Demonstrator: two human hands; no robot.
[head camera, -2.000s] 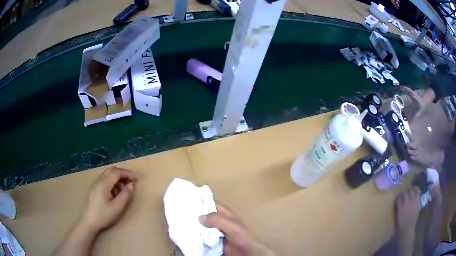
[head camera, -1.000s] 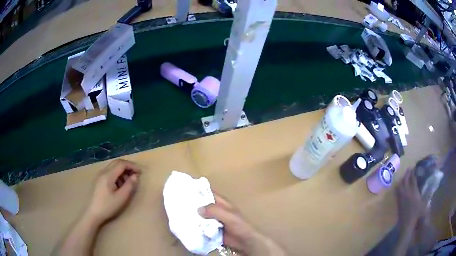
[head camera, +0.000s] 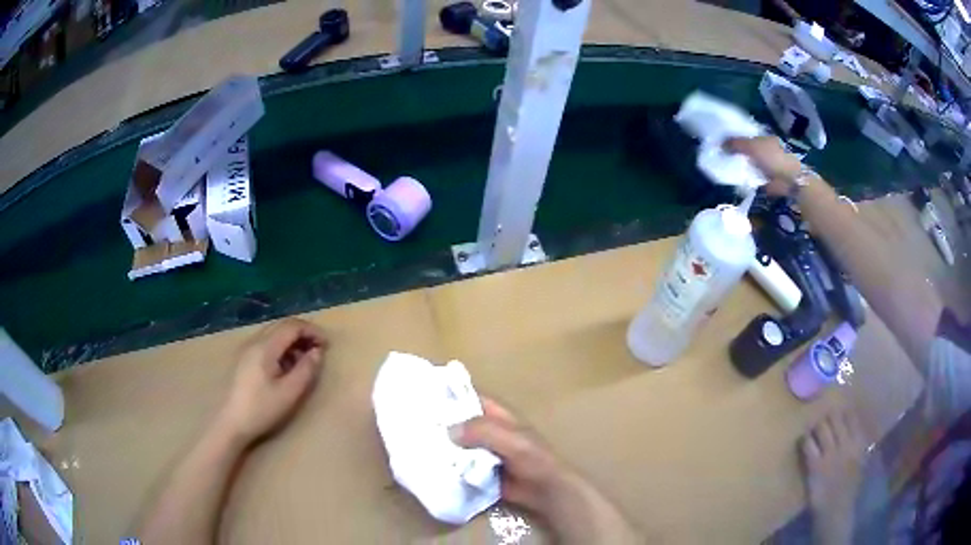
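My right hand (head camera: 516, 447) grips a crumpled white wiping cloth (head camera: 426, 431) over the brown bench (head camera: 351, 447) at the lower middle. My left hand (head camera: 279, 373) rests on the bench to the left, its fingers loosely curled; whether anything is inside them does not show, and nothing sticks out. A white solvent bottle (head camera: 692, 287) with a printed label stands on the bench to the right. A lilac mini fan (head camera: 399, 208) lies on the green belt beyond my hands.
Open MINI FAN cartons (head camera: 229, 202) lie on the belt (head camera: 287, 256) at left. A metal upright (head camera: 522, 138) stands at the bench's far edge. Black and lilac fans (head camera: 815, 367) lie at right. A neighbour's hand (head camera: 772, 160) holds a white cloth over the belt. White wrap (head camera: 32, 479) lies at lower left.
The lilac fan and cartons on the belt have shifted left. The neighbour's hand has reached out over the belt with a white cloth. My hands hold nearly the same pose, slightly further right in view.
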